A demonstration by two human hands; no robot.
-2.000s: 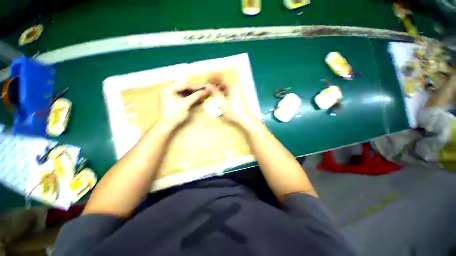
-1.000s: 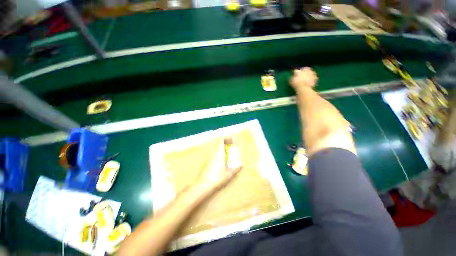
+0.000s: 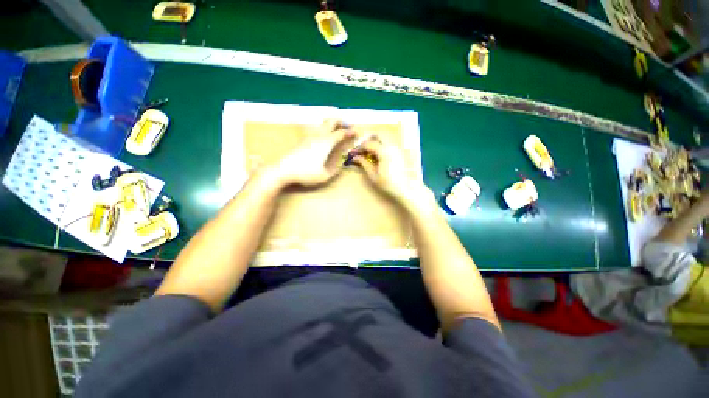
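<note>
My left hand (image 3: 319, 159) and my right hand (image 3: 381, 167) meet over the upper middle of the tan, white-bordered work mat (image 3: 319, 225). Between their fingertips is a wired unit (image 3: 360, 158); only dark leads and a bit of yellow show. The fingers cover most of it, so its shell and exact pose are hidden. Both hands are closed around it, a little blurred.
Three white-and-yellow waiting units (image 3: 463, 195) lie right of the mat. The green conveyor belt (image 3: 404, 47) carries spaced units beyond the pale rail (image 3: 311, 68). Left are a blue tape dispenser (image 3: 117, 93) and a dotted sheet (image 3: 54, 167) with several units. A neighbour's pile (image 3: 665, 179) and arm are far right.
My right hand has come back from the belt to the mat and joined my left hand at the unit. Another unit lies on the belt where it reached. The view has tilted down.
</note>
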